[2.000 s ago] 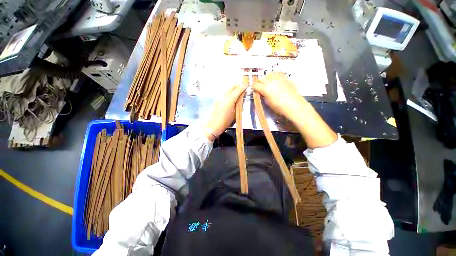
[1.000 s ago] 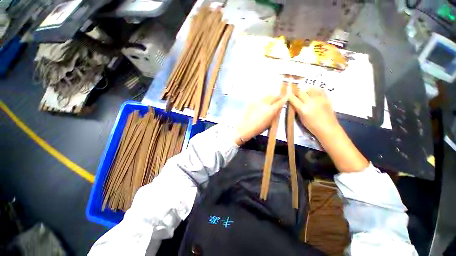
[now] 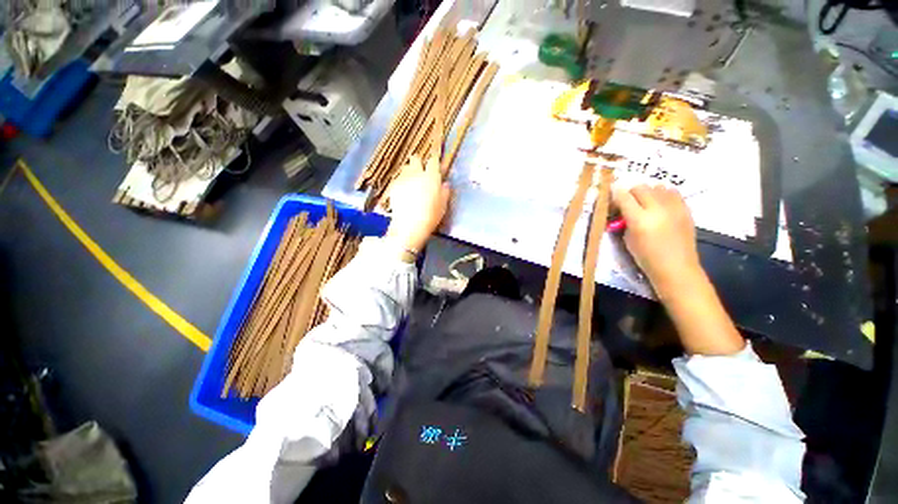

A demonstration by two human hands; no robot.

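Observation:
Two brown straps [image 3: 560, 271] run side by side from the machine's needle area, over the table edge and onto my apron. Their upper ends lie on the white template sheet [image 3: 512, 138] below the green and orange-gold machine part [image 3: 608, 110]. My left hand [image 3: 420, 202] is on the lower end of the strap pile [image 3: 418, 103] at the left of the table; whether its fingers grip a strap is unclear. My right hand [image 3: 658, 228] is closed around a small red-pink item [image 3: 616, 225], just right of the two straps and not on them.
A blue crate [image 3: 209, 379] full of brown straps stands left of my lap. A cardboard box [image 3: 630, 433] with more straps is right of my lap, below the table. The machine head [image 3: 655, 59] is above the template. A control panel [image 3: 876, 128] is at the right edge.
My left hand has left the two straps and moved left to the pile. My right hand has let go and moved slightly right. The green machine part now shows over the strap ends.

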